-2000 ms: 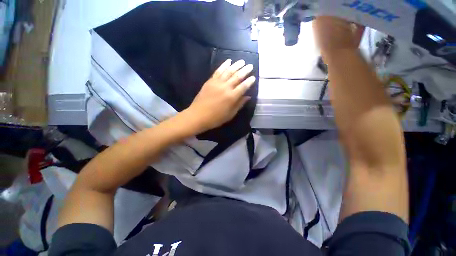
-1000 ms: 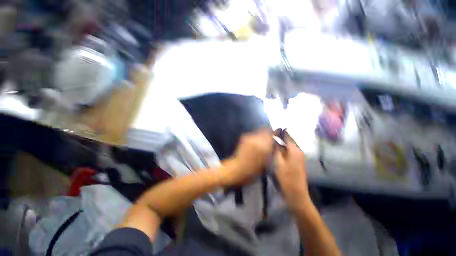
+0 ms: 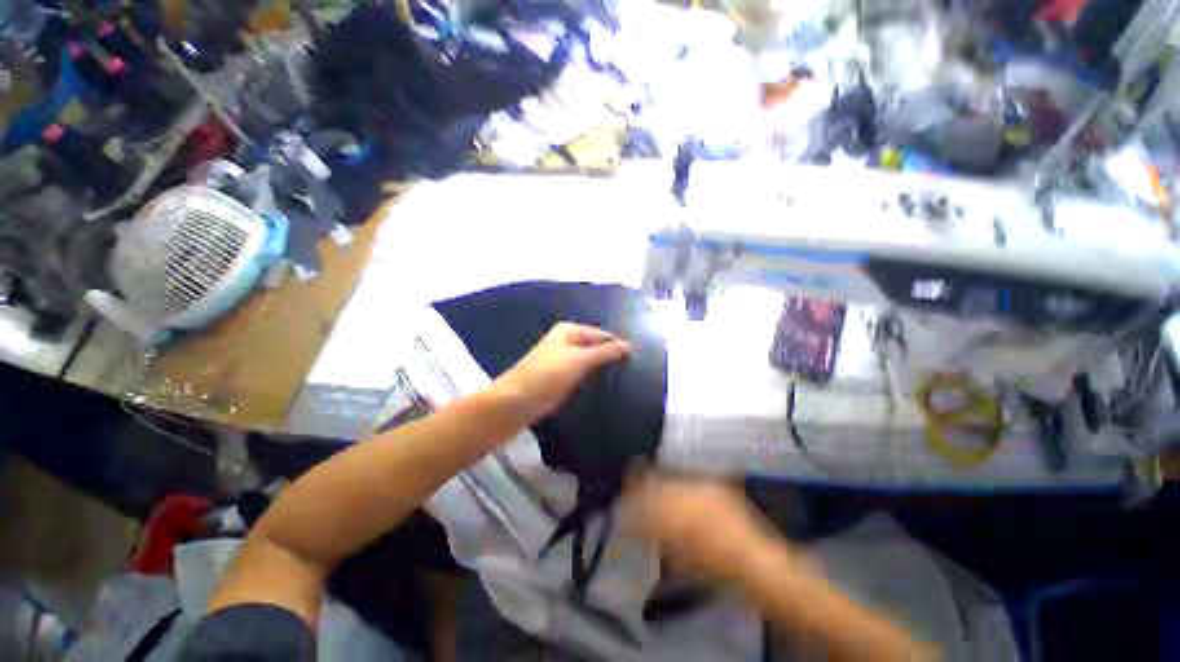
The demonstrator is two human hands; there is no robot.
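The black panel (image 3: 544, 343) lies on the white machine table, joined to light grey cloth (image 3: 498, 504) that hangs over the front edge to the lap. My left hand (image 3: 569, 360) is on the black panel, left of the needle area, with fingertips drawn together; whether they pinch anything is unclear. My right hand (image 3: 679, 517) is blurred, low over the cloth near the table's front edge; its grip cannot be made out. The sewing machine (image 3: 802, 274) stands beyond, its needle area (image 3: 696, 304) glaring under the lamp.
A smartphone (image 3: 809, 339) lies right of the needle, with a cable (image 3: 792, 420) near it. Yellow scissor handles (image 3: 960, 420) and dark tools (image 3: 1055, 420) lie further right. A white and blue fan (image 3: 194, 259) stands on brown board at left. Mixed cloth is piled behind the table.
The view has swung up to show more behind the table. My right hand came back from beyond the machine head, met my left hand, then moved down toward the front edge. The smartphone now shows.
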